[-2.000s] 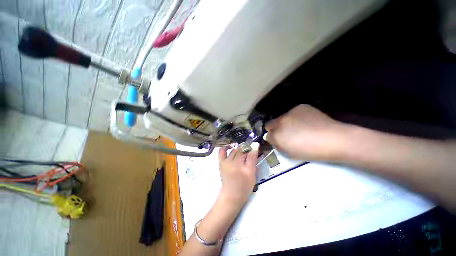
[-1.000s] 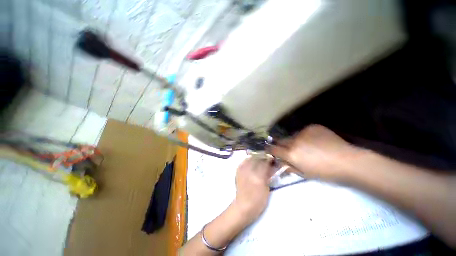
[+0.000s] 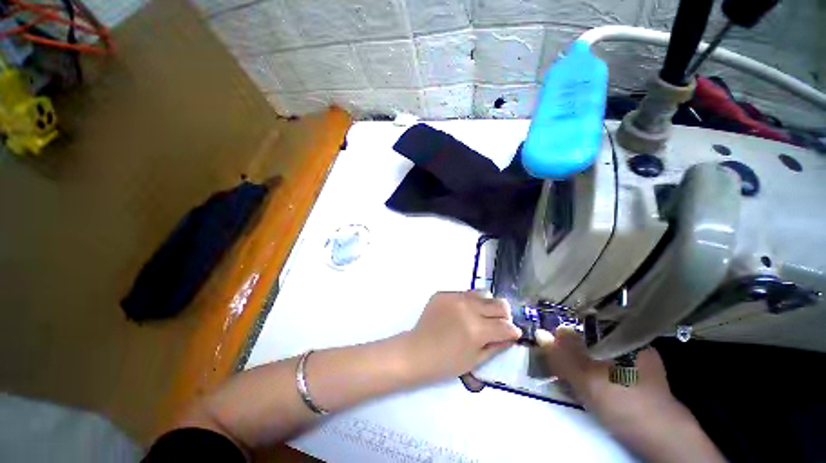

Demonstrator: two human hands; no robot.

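The presser foot area (image 3: pixel 543 316) is lit under the machine head (image 3: pixel 589 226). A little dark cloth shows there, at my fingertips. My left hand (image 3: pixel 462 335), with a bangle at the wrist, comes from the left and pinches this dark cloth just left of the foot. My right hand (image 3: pixel 611 384) is right at the front of the foot, partly behind the machine's front parts; its grip is hidden. Black cut pieces (image 3: pixel 462 185) lie folded behind the needle. Large dark cloth (image 3: pixel 752 398) lies under the arm at the right.
A blue lamp (image 3: pixel 566 113) hangs at the head. A brass-coloured ribbed block (image 3: pixel 624 374) shows over my right hand. A dark cloth bundle (image 3: pixel 195 249) lies on the cardboard (image 3: pixel 81 226), beside the orange-taped edge (image 3: pixel 272 244). A yellow plug (image 3: pixel 27 113) and cables are far left.
The view has swung round and now shows the machine head from its front left, with the lamp and black cut pieces visible. Both hands remain at the presser foot.
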